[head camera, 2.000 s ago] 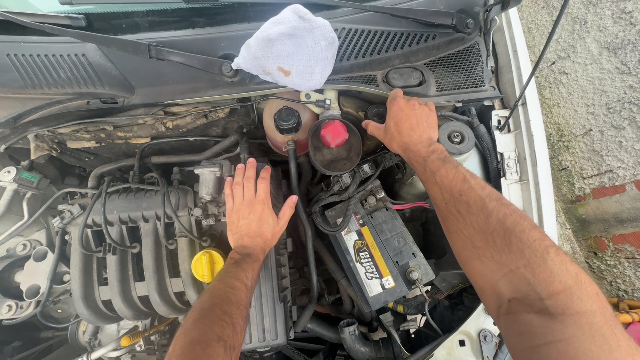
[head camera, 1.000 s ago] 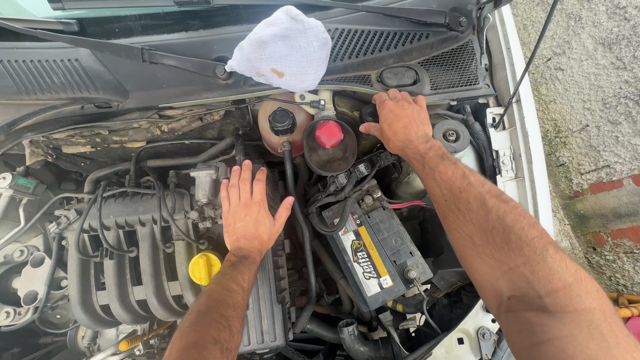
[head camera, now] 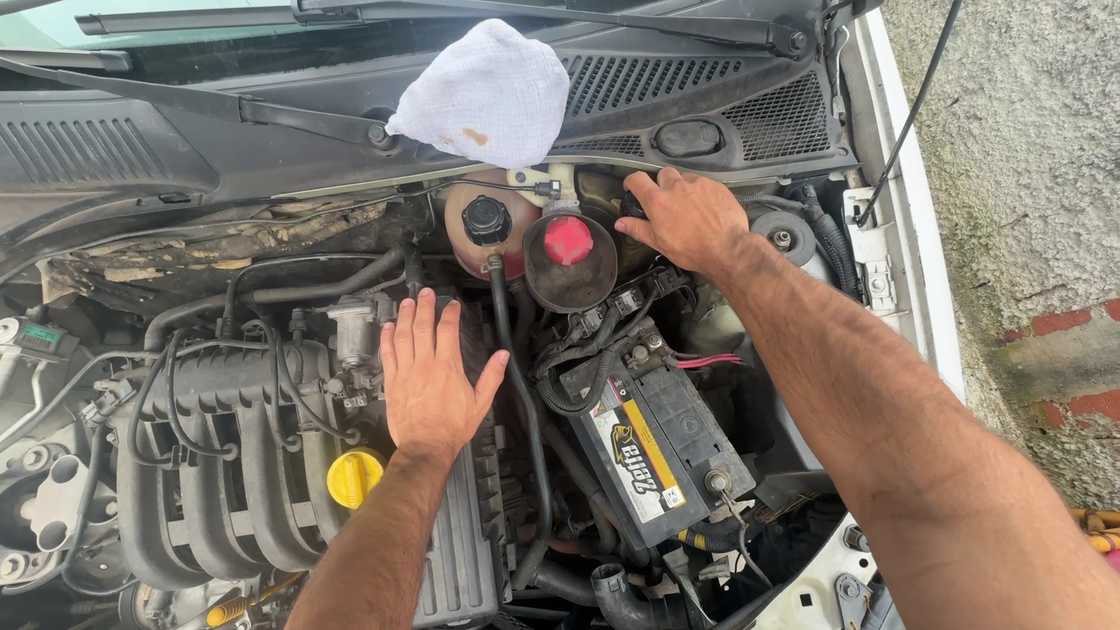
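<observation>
My left hand (head camera: 435, 376) lies flat, fingers spread, on the black ribbed engine cover (head camera: 459, 542), right of the yellow oil filler cap (head camera: 354, 478). With fingers curled, my right hand (head camera: 687, 219) is at a round black cap (head camera: 632, 206) that it partly covers, behind the battery. Left of that hand stands a dark funnel-like cup (head camera: 569, 284) around a red cap (head camera: 568, 241). Farther left is the coolant expansion tank (head camera: 464, 206) with its black cap (head camera: 486, 220). A stained white cloth (head camera: 490, 92) rests on the cowl above them.
The car battery (head camera: 656, 437) sits below the red cap, with cables and a corrugated hose round it. A black intake manifold (head camera: 219, 472) fills the left. Wiper arms (head camera: 306, 122) cross the top. A thin hood prop rod (head camera: 914, 109) rises at the right, beside a rough wall (head camera: 1032, 157).
My right hand's fingers have shifted and curl more around the black cap, which now shows between thumb and fingers. My left hand stays where it was.
</observation>
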